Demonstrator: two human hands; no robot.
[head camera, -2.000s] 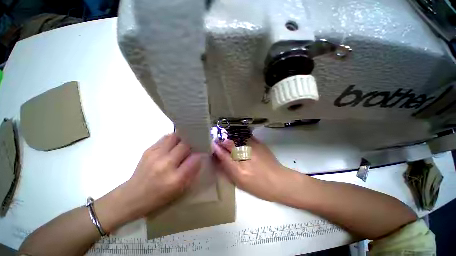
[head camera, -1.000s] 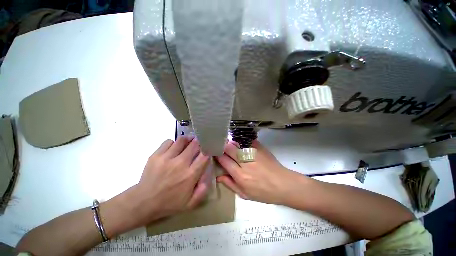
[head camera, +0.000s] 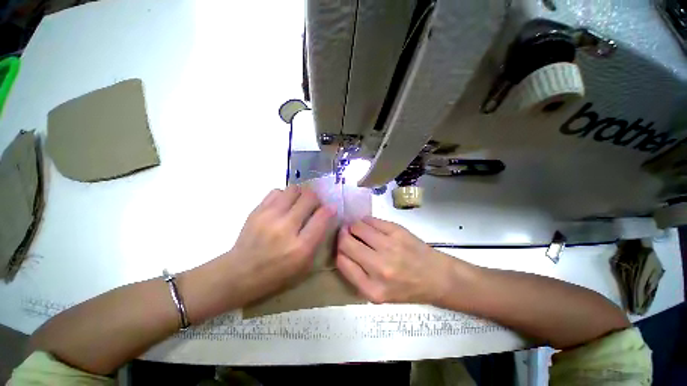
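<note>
A khaki cloth piece (head camera: 301, 295) lies under my hands on the machine bed, its far end by the presser foot (head camera: 341, 167) in bright purple-white light. My left hand (head camera: 282, 230) holds its left side, fingertips pinching it just in front of the foot. My right hand (head camera: 384, 260) holds the right side, fingers curled and close to the left fingertips. The needle tip is hard to make out in the glare. The cloth's front edge reaches toward the printed ruler scale (head camera: 248, 328).
A single khaki piece (head camera: 104, 132) and a stack of pieces (head camera: 19, 200) lie at left, near a green basket rim (head camera: 7, 75). Dark snips (head camera: 471, 166) lie behind the tension knob (head camera: 407, 197). A khaki bundle (head camera: 637, 275) is at right. The machine head (head camera: 467, 83) overhangs the bed.
The view has shifted, so the foot area and snips now show more clearly. Both hands remain on the cloth, and its front edge sits farther from the table's front edge.
</note>
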